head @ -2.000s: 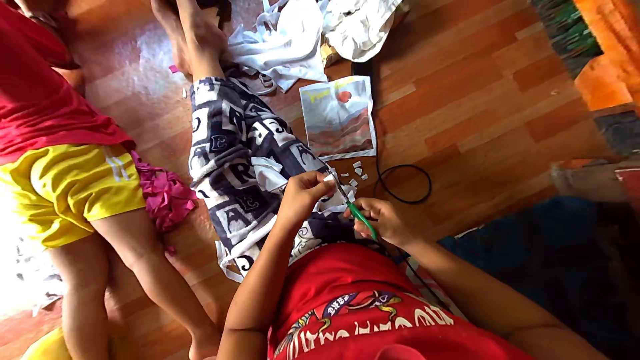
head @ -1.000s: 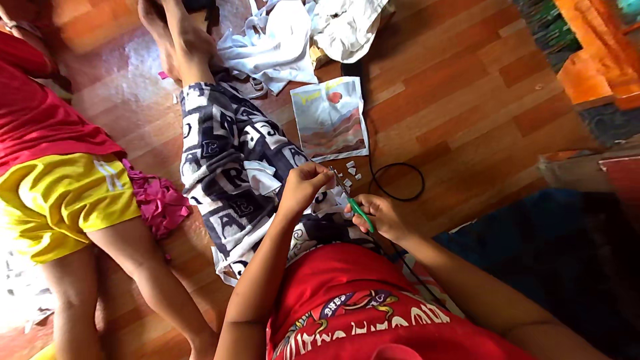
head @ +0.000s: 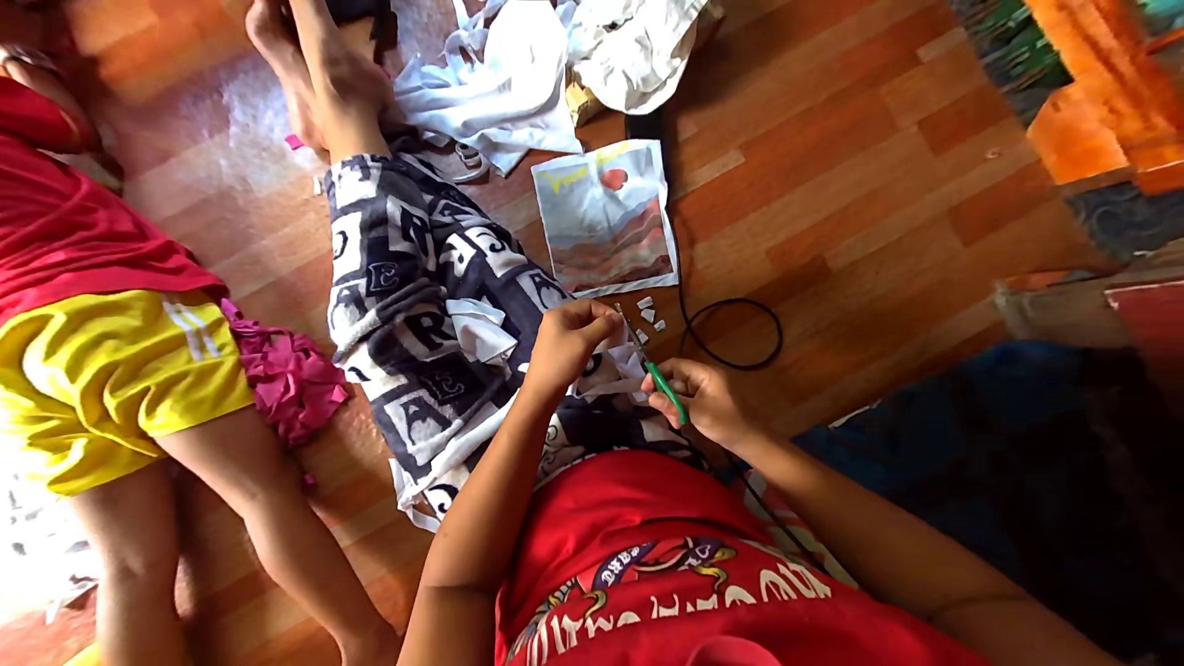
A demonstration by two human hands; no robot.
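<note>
Green-handled scissors [head: 666, 393] are in my right hand [head: 700, 396], their blades pointing up toward my left fingertips. My left hand [head: 575, 338] pinches a white piece of cloth [head: 614, 368] that hangs over my lap beside the blades. Several small white cut pieces [head: 647, 313] lie on the floor just past the scissor tips. On my patterned trousers [head: 398, 305] rests a folded white scrap [head: 481, 330]. A printed white sheet [head: 606, 217] showing a landscape lies flat on the floor right of my leg.
White cloths [head: 504, 79] are heaped beyond my feet. A black cord [head: 780, 333] loops on the wooden floor to the right. At left, a person in yellow shorts [head: 129, 379] lies near a crumpled pink cloth [head: 287, 375]. Dark blue fabric [head: 962, 453] is at the right.
Both hands have stayed close together over my lap, with the scissors still in my right hand. Otherwise only the view has shifted slightly.
</note>
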